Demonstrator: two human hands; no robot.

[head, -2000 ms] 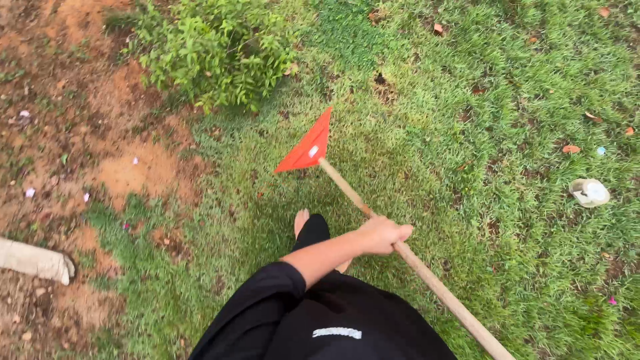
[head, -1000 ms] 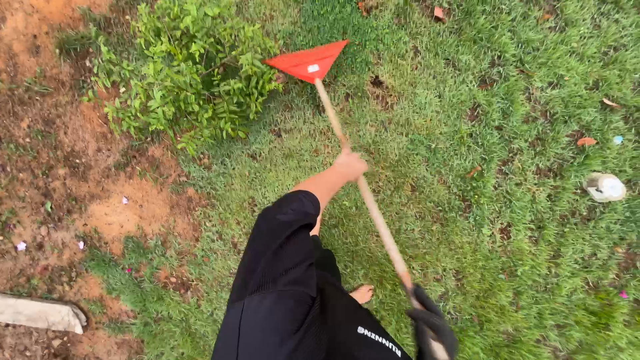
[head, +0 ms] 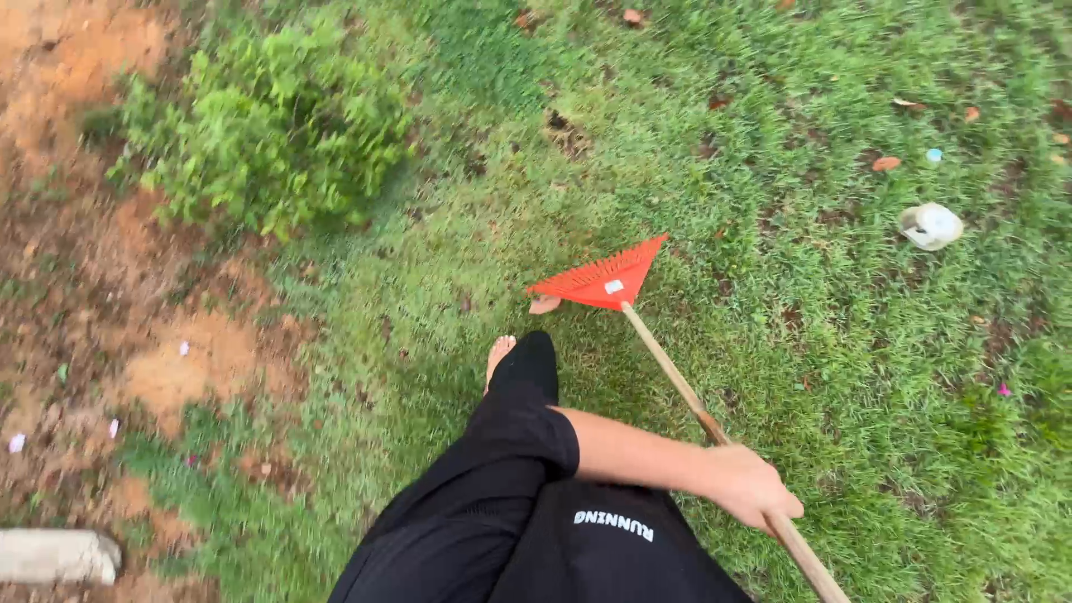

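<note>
My left hand (head: 749,487), bare, is wrapped around the wooden handle (head: 670,368) of a leaf rake. The rake's orange-red plastic head (head: 610,280) lies over the grass beyond my feet, its tines facing up and left in the view, with a pale label near the socket. A small pinkish thing (head: 544,304) shows at the head's left corner; I cannot tell whether it is a leaf or part of a foot. My right hand is out of view, and the handle's far end runs off the bottom edge.
A leafy green shrub (head: 280,130) grows at upper left beside bare reddish soil (head: 197,360). A pale log or post (head: 54,556) lies at lower left. On the grass at right are a whitish broken container (head: 931,226) and scattered dry leaves (head: 886,163). My bare foot (head: 498,358) is near the centre.
The rake head has come back from beside the shrub toward my feet and right. My left hand has moved down and right with the handle. My black-gloved right hand, seen one second ago, has left the view.
</note>
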